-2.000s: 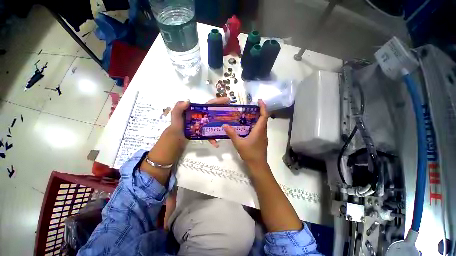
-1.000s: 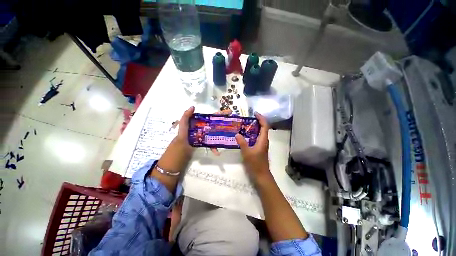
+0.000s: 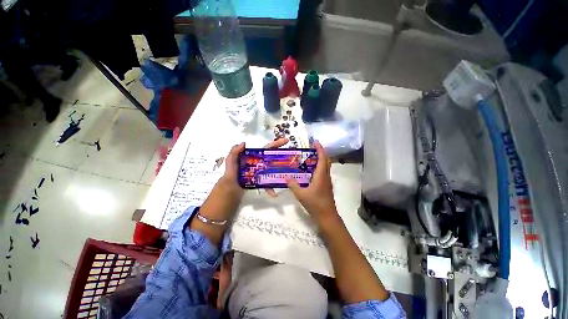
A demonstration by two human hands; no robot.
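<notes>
A smartphone (image 3: 277, 167) with a bright purple-pink screen is held sideways above the white tabletop. My left hand (image 3: 234, 171) grips its left end, with some fingers behind it. My right hand (image 3: 316, 184) holds its right end, and the right thumb lies over the lower part of the screen. Some fingers of both hands are hidden behind the phone. Loose metal buttons (image 3: 286, 124) lie just beyond the phone. A handwritten sheet (image 3: 187, 185) lies on the table to the left, partly behind my left forearm.
Dark thread cones (image 3: 321, 99), a red cone (image 3: 289, 77) and a large water bottle (image 3: 231, 84) stand at the back. A clear packet (image 3: 337, 136) lies right of the buttons. The button machine (image 3: 390, 156) with its blue hose (image 3: 496, 156) fills the right. A red basket (image 3: 103, 274) is lower left.
The view has shifted, so the table and machine sit lower in the picture. Both hands keep their hold on the phone; the right thumb has moved a little over the screen.
</notes>
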